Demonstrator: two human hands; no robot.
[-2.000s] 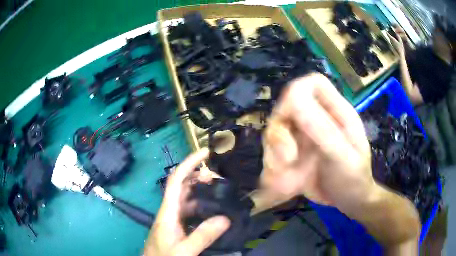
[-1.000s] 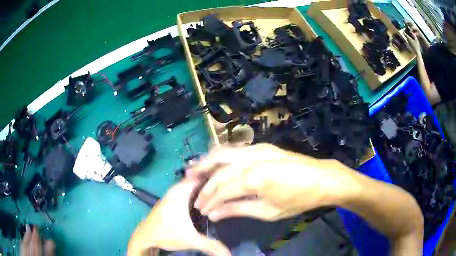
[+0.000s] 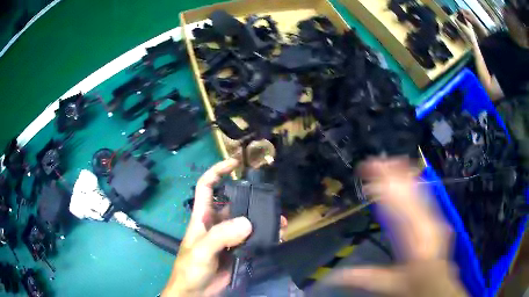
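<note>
My left hand [image 3: 206, 249] is at the bottom centre and holds a black squarish housing assembly [image 3: 255, 214], with the thumb across its near side. A thin dark prong projects downward from it. My right hand [image 3: 406, 214] is blurred, to the right of the housing and apart from it, over the near right corner of a tan cardboard parts tray [image 3: 200, 75]. Its fingers point up toward the black parts; whether it holds anything cannot be told. The tray is heaped with black frames and housings.
A white-headed brush or wrapped tool [image 3: 88, 196] lies on the teal bench mat [image 3: 124, 258] among black housings. A round disc [image 3: 104, 159] with red wire lies near it. A blue bin [image 3: 449, 200] and second tray [image 3: 417, 75] are at right, beside another person [image 3: 503, 66].
My hands were together around the housing; my right hand has moved away to the right. The housing now shows upright in my left hand. Another hand at the lower left is gone from view.
</note>
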